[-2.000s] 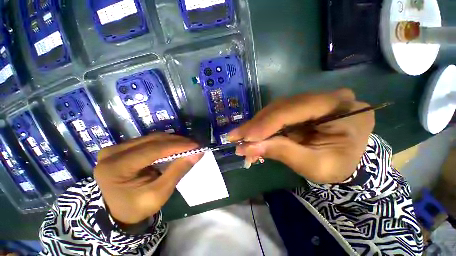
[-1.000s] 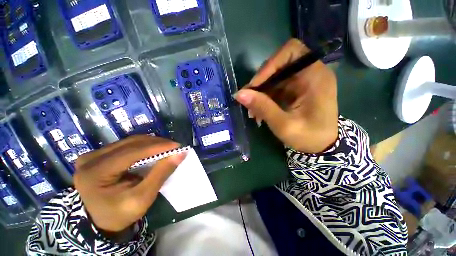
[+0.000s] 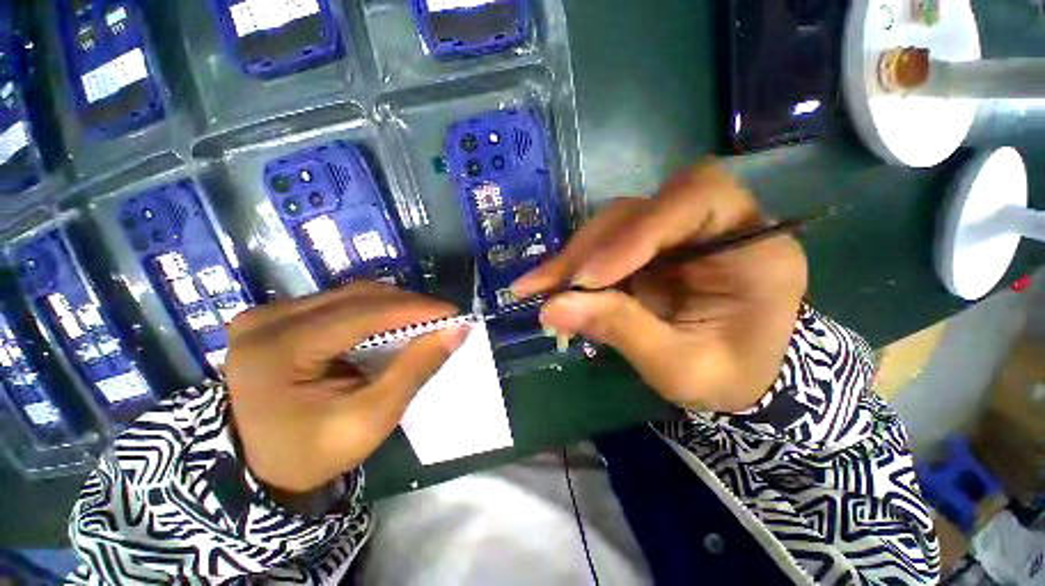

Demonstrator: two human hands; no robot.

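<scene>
My left hand (image 3: 344,383) pinches a white sticker sheet (image 3: 461,401) with a row of tiny dark dots along its top edge. My right hand (image 3: 676,292) holds thin dark tweezers (image 3: 733,243), their tip at the right end of the sheet's dotted edge. Whether a sticker is on the tip is too small to tell. Just behind the hands, a blue phone body (image 3: 504,172) lies in the near right pocket of the clear blister tray (image 3: 407,109); my right fingers cover its lower end. More blue phone bodies (image 3: 309,189) lie in the other pockets.
A glossy dark device (image 3: 785,69) lies on the dark green mat (image 3: 653,92) at the upper right. Two white round bases (image 3: 917,126) with pale stems stand right of it. A blue object (image 3: 960,486) and clutter show at the lower right.
My right hand has come from beside the right phone body to the sheet, bringing the tweezer tip to its dotted edge. My left hand still holds the sheet. The whole view has shifted slightly.
</scene>
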